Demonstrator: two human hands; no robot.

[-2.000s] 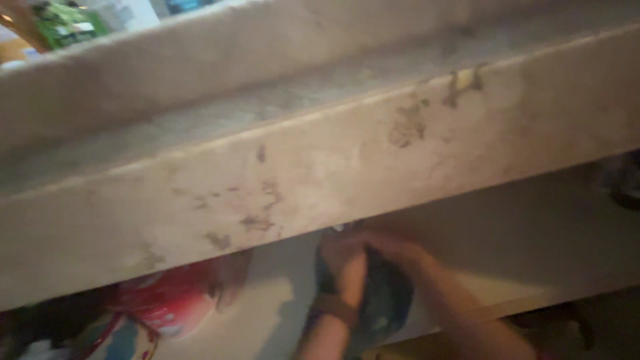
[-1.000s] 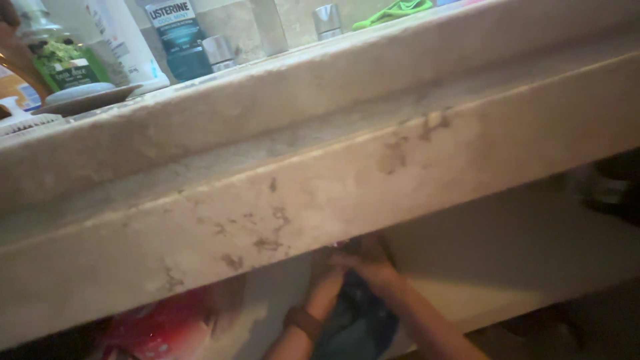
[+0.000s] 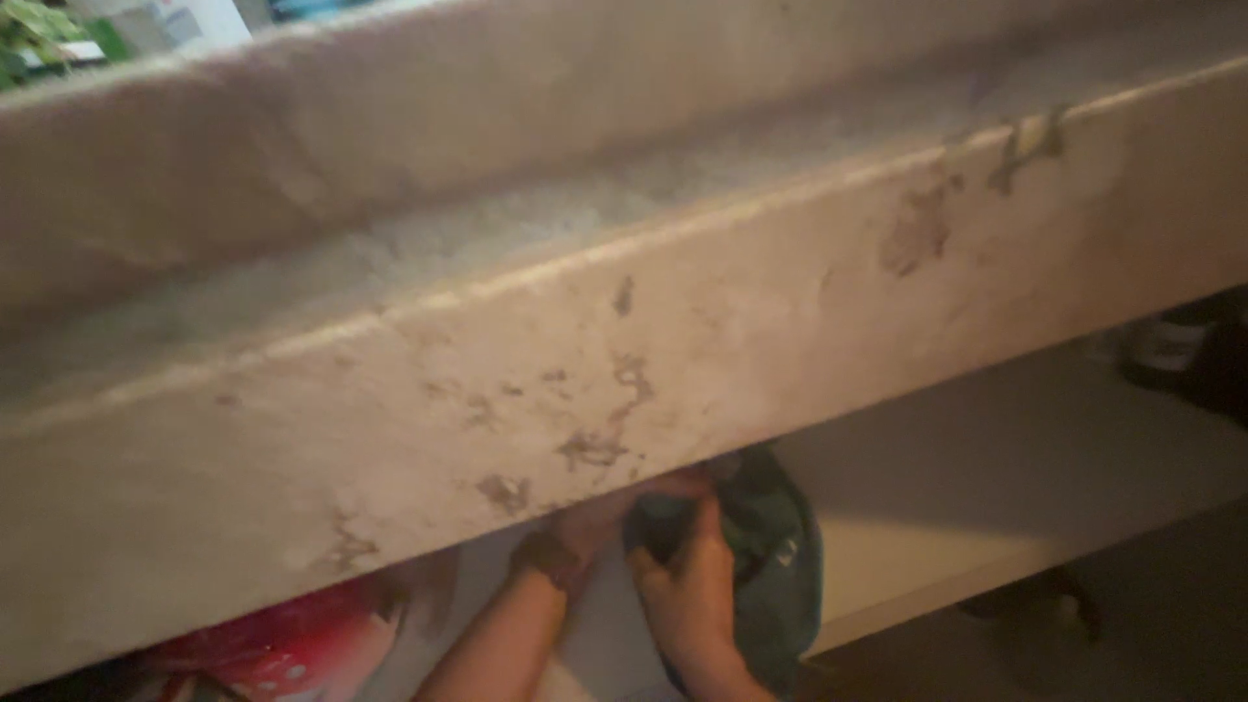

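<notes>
Below the edge of a stained stone-look countertop [image 3: 682, 292], a dark green-blue fabric bag [image 3: 780, 585] rests on a pale shelf [image 3: 907, 526]. My right hand [image 3: 687, 575] grips the bag's near left side, thumb and fingers curled around its edge. My left hand [image 3: 619, 512], with a dark band on the wrist, reaches in behind that edge beside my right hand. Its fingers are mostly hidden by the counter's lip and blurred, so what they touch does not show.
A shiny red package [image 3: 292, 639] lies on the shelf at the lower left. Dark containers [image 3: 1170, 346] stand at the far right. Green and white bottles [image 3: 58, 44] sit on the countertop at the upper left. A dim object [image 3: 1043, 614] is below the shelf.
My hands were close together above the bag; now my right hand holds its left side and my left forearm is left of it. More of the bag shows to the right.
</notes>
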